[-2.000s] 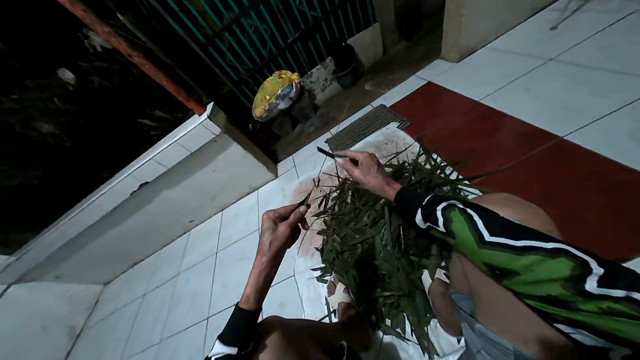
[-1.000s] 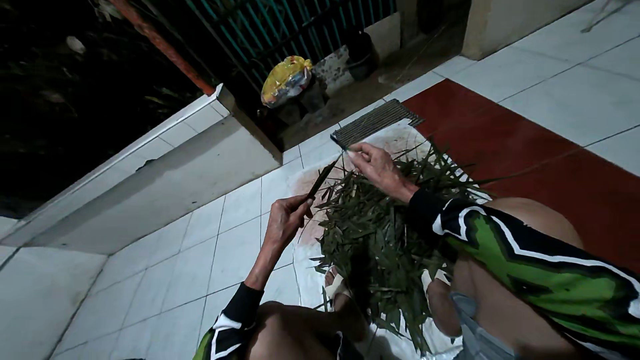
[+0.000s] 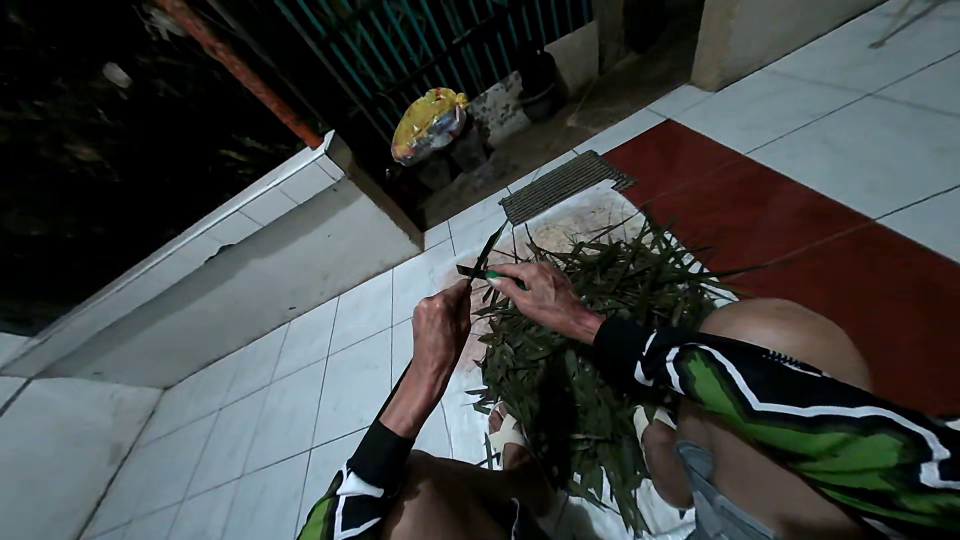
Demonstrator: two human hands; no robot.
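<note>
My left hand [image 3: 442,322] is closed around the lower end of a long narrow green leaf [image 3: 490,246], which points up and away. My right hand [image 3: 546,296] grips a small knife with a green handle [image 3: 493,275]; its short dark blade [image 3: 469,271] crosses the leaf just above my left fingers. A large heap of cut green leaves [image 3: 592,360] lies on a white sheet [image 3: 585,214] between my feet, below and beside my right hand. Whether the blade is cutting into the leaf cannot be told.
A ribbed grey mat [image 3: 566,184] lies beyond the heap. Red flooring [image 3: 795,262] is on the right, white tiles [image 3: 360,367] on the left. A low wall [image 3: 225,277] runs along the left. A yellow plastic bag [image 3: 429,124] rests on pots near a green metal fence [image 3: 450,37].
My two hands have come close together, with the knife blade now across the leaf. One second ago the leaf stretched between them at a slant.
</note>
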